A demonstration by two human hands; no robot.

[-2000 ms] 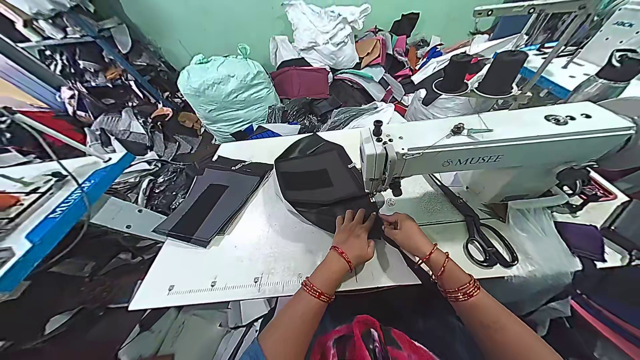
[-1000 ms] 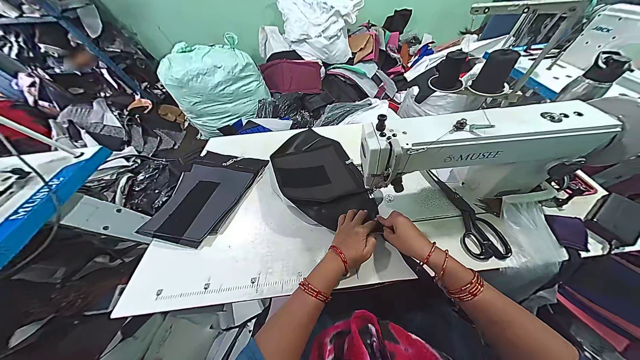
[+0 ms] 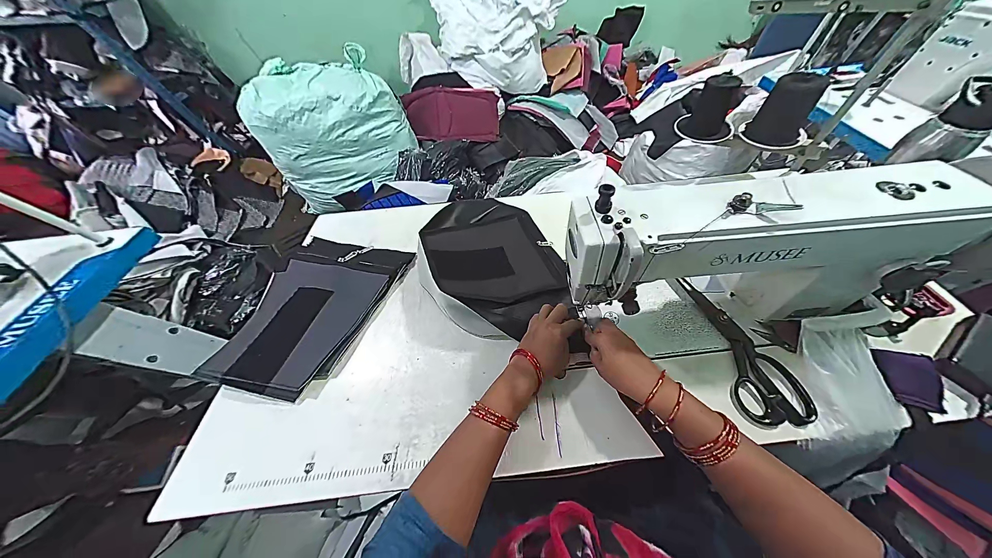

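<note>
A black fabric piece with a darker rectangular strip (image 3: pixel 496 260) lies on the white sewing table (image 3: pixel 372 418), its near right corner at the needle of the white sewing machine (image 3: pixel 744 240). My left hand (image 3: pixel 549 341) presses on that corner, fingers bent over the cloth. Just right of it, my right hand (image 3: pixel 616 353) pinches the cloth edge close to the presser foot; its fingertips are partly hidden. A stack of dark grey panels (image 3: pixel 310 318) rests to the left. Black-handled scissors (image 3: pixel 756 360) lie on the machine bed and table at the right.
Behind the table stand a tied pale green sack (image 3: pixel 325 128) and heaped fabric scraps (image 3: pixel 542 116). Black thread cones (image 3: pixel 784 108) stand behind the machine. A blue-edged table (image 3: pixel 85 287) juts in at the left, and a clear plastic bag (image 3: pixel 845 395) hangs at the right.
Both hands stay at the needle area. The dark strip of cloth that trailed below my right hand toward the table edge no longer shows there.
</note>
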